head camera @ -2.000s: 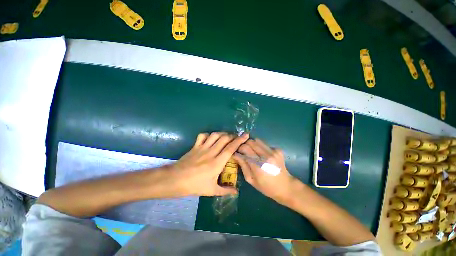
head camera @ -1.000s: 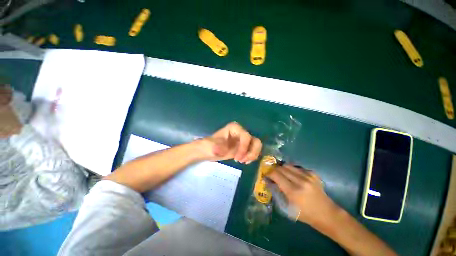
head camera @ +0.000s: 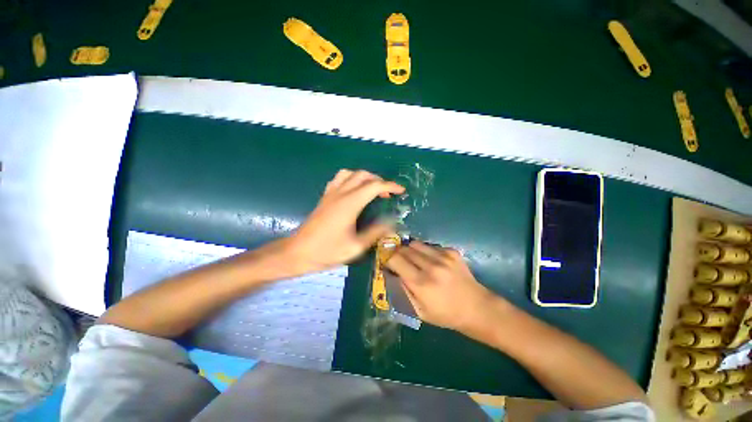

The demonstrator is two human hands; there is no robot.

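Note:
A yellow plastic part (head camera: 380,288) lies lengthwise on the bench, with clear crinkled tape (head camera: 418,185) beyond its far end and more tape at its near end. My left hand (head camera: 334,218) is at the upper left of the part, fingers and thumb spread apart; the blurred thumb is by the part's far end. My right hand (head camera: 445,284) is at the right, its fingertips over the part's upper half. A thin grey strip (head camera: 402,303) sticks out under the right hand along the part's right side; the exact grip is hidden.
A lined sheet (head camera: 247,309) lies under my left forearm. A smartphone (head camera: 569,239) is at the right, then cardboard (head camera: 666,330) with rows of yellow parts. A white sheet (head camera: 62,181) and another person's sleeve (head camera: 33,346) are at the left. Beyond the pale rail (head camera: 330,111), yellow parts lie on the green belt.
The view has swung right again, bringing the cardboard back in. My left hand has opened and moved to the part's far end. The grey strip shows more clearly beside the part.

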